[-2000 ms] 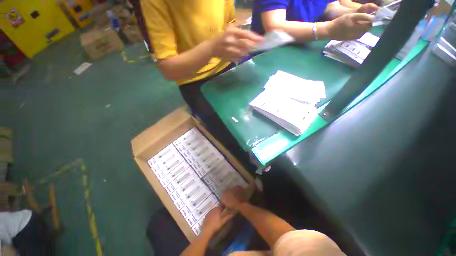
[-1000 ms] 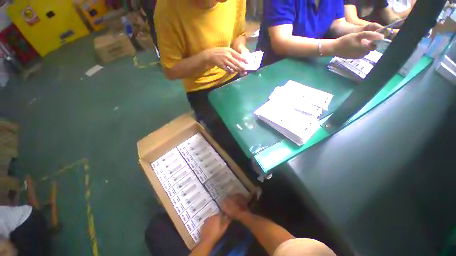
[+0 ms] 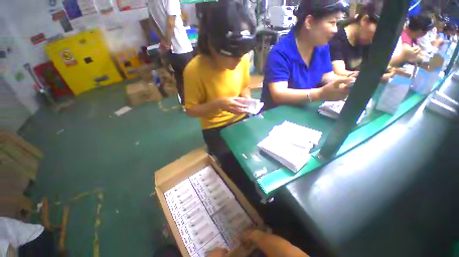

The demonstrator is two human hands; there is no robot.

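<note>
An open brown carton (image 3: 182, 166) stands low in front of me, tilted in the view. Two side-by-side rows of white printed pieces (image 3: 201, 213) fill it. My left hand (image 3: 219, 252) is at the carton's near end, mostly cut off by the bottom edge. My right hand (image 3: 245, 238) is at the near right corner, over the pieces, its fingers blurred. Whether either hand grips a piece cannot be told.
A green bench (image 3: 241, 137) at the right holds a pile of white pieces (image 3: 287, 147). A dark belt (image 3: 362, 201) runs beside it, with a green post (image 3: 360, 85). Several seated workers line the bench. A yellow cabinet (image 3: 83, 61) stands at the back left.
The view has tilted up, so carton and bench sit lower and more workers show. My hands remain at the carton's near end, now partly cut off. The worker in yellow has brought a piece close.
</note>
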